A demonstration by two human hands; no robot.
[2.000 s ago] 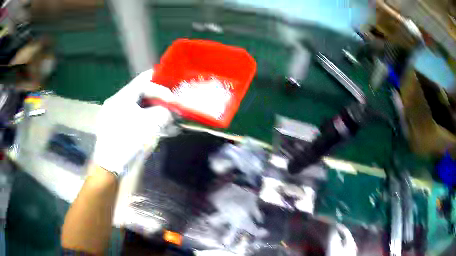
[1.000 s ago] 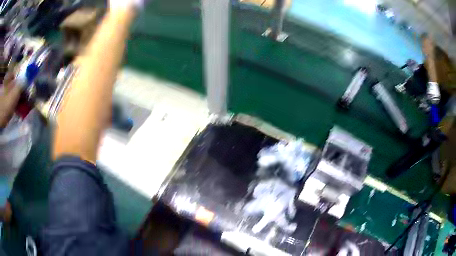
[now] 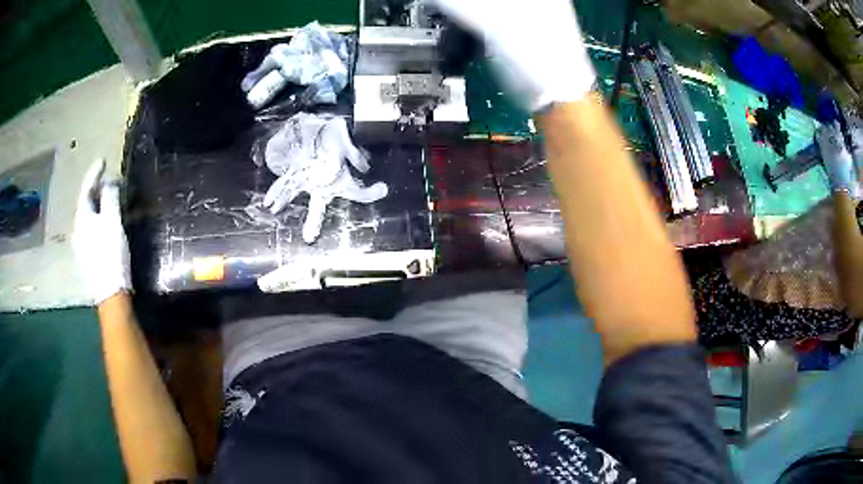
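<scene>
My left hand (image 3: 102,234), in a white glove, is at the left, fingers apart and empty, beside the dark bench top's left edge. My right hand (image 3: 535,47), in a white glove, is blurred and cut off by the top edge, just right of the grey metal screw feeder (image 3: 402,57). A dark rounded thing (image 3: 458,49) shows beside its fingers; whether it is gripped is unclear. Spare gloves lie crumpled on the bench: a bluish one (image 3: 317,68) and a white one (image 3: 317,170). A pale handle-like strip (image 3: 355,269) lies along the front edge.
Long silver profile units (image 3: 667,128) lie at the right. A pale board with a dark picture (image 3: 57,189) is at the left. A grey post (image 3: 125,36) stands at the upper left. Another person's gloved hand (image 3: 835,156) and blue heap (image 3: 765,71) are far right.
The red screw bin my left hand held two seconds ago is out of view. My left hand has come down to the bench's left side. My right hand has come into view at the feeder.
</scene>
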